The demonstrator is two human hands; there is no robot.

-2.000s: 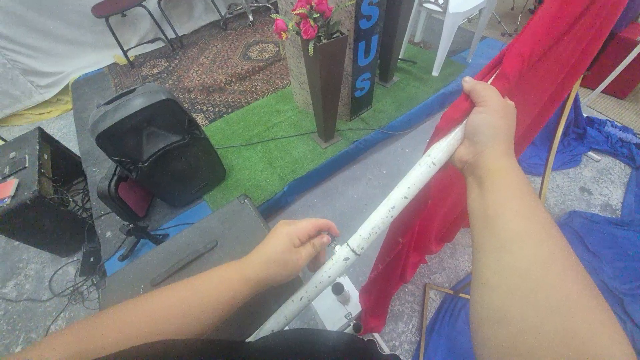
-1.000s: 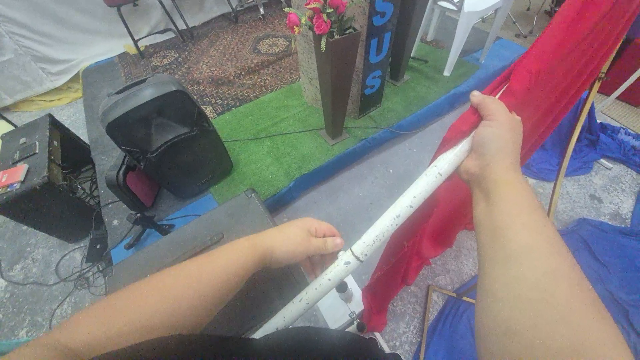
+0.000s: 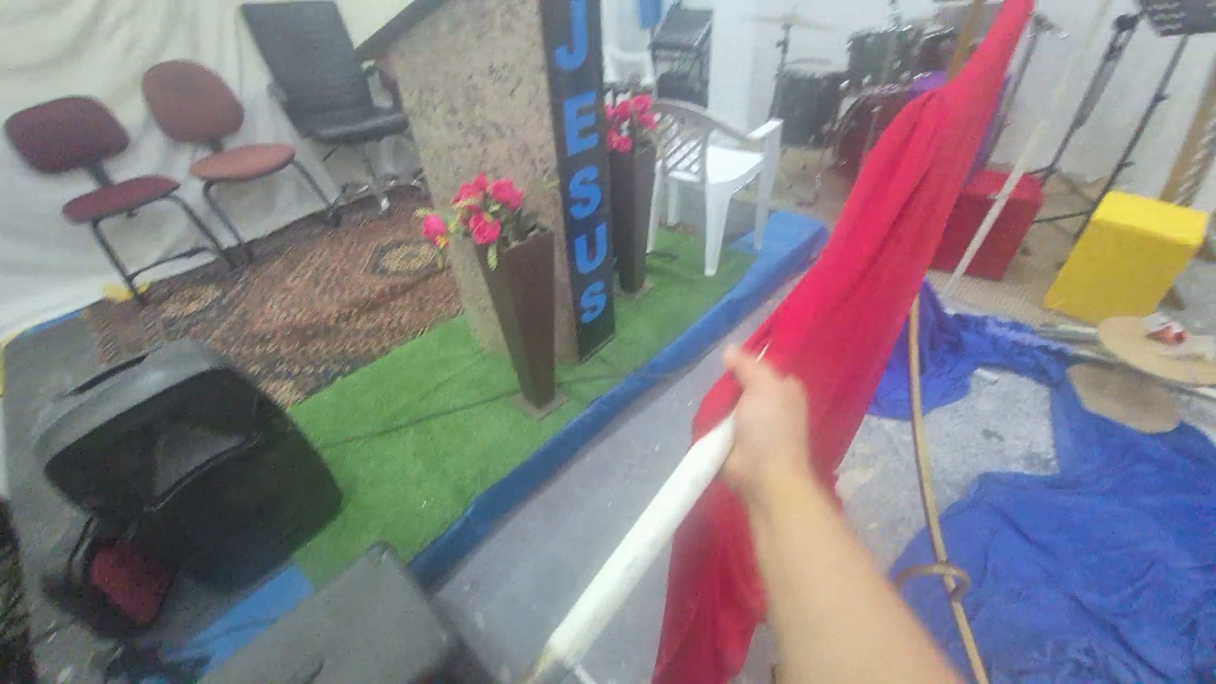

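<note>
My right hand (image 3: 768, 418) is closed around a white pole (image 3: 646, 532) with chipped paint, which slants from the bottom middle up to the right. Red fabric (image 3: 855, 275) hangs along the pole, behind and beyond that hand, from the top right down to the bottom edge. My left hand is out of view. Whether the pole runs on inside the red fabric above the hand cannot be told.
A black loudspeaker (image 3: 190, 465) and a dark box (image 3: 351, 627) stand at lower left. A flower vase (image 3: 522, 313) is beside a lectern (image 3: 475, 123) on green turf (image 3: 408, 446). Blue cloth (image 3: 1092, 541) and a thin curved rod (image 3: 921, 456) lie right; a white chair (image 3: 722, 171) stands behind.
My left hand, near the pole before, has left the view. The view has shifted upward and to the right. My right hand still holds the pole.
</note>
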